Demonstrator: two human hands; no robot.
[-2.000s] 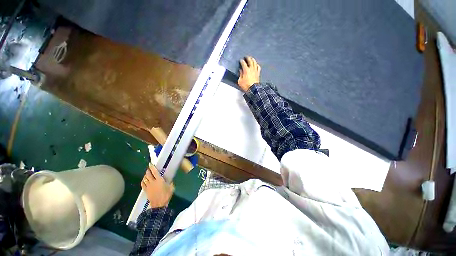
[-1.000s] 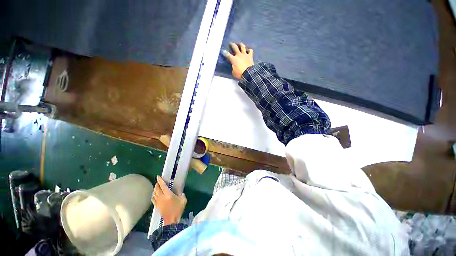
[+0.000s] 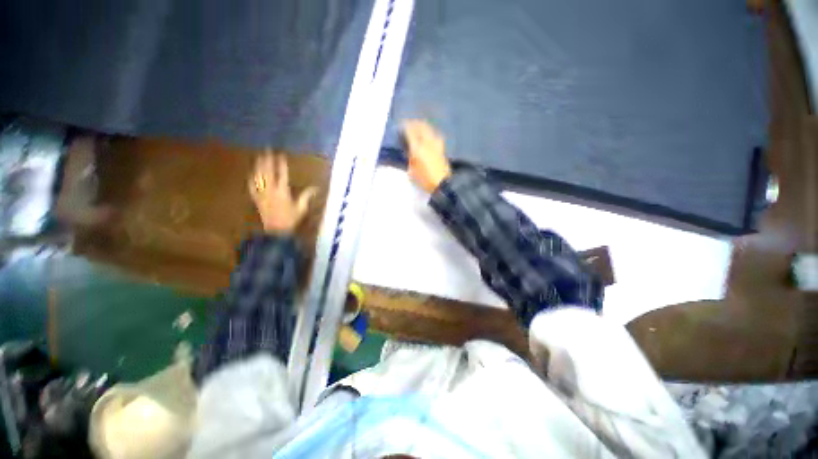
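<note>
Dark blue-grey fabric (image 3: pixel 574 90) lies across the table, with its thick dark front edge above the white paper (image 3: pixel 413 233). The long silver-white cutting rail (image 3: pixel 359 152) crosses the fabric and runs past the table's front edge. My right hand (image 3: pixel 425 154) is blurred and rests at the fabric's front edge, just right of the rail; it grips nothing that I can see. My left hand (image 3: pixel 278 195) is left of the rail over the brown table, near the fabric's edge, empty with fingers apart.
Tape rolls (image 3: pixel 353 305) sit by the rail at the table edge. A black bar weight (image 3: pixel 754 188) stands at the fabric's right end. A dark brown plate (image 3: pixel 598 264) lies on the paper by my right sleeve. A beige bin (image 3: pixel 134 421) stands on the green floor (image 3: pixel 117 314).
My left hand has let go of the rail's near end and moved forward over the table. My right hand stays near the fabric edge. The rail now stands more upright in view than at first.
</note>
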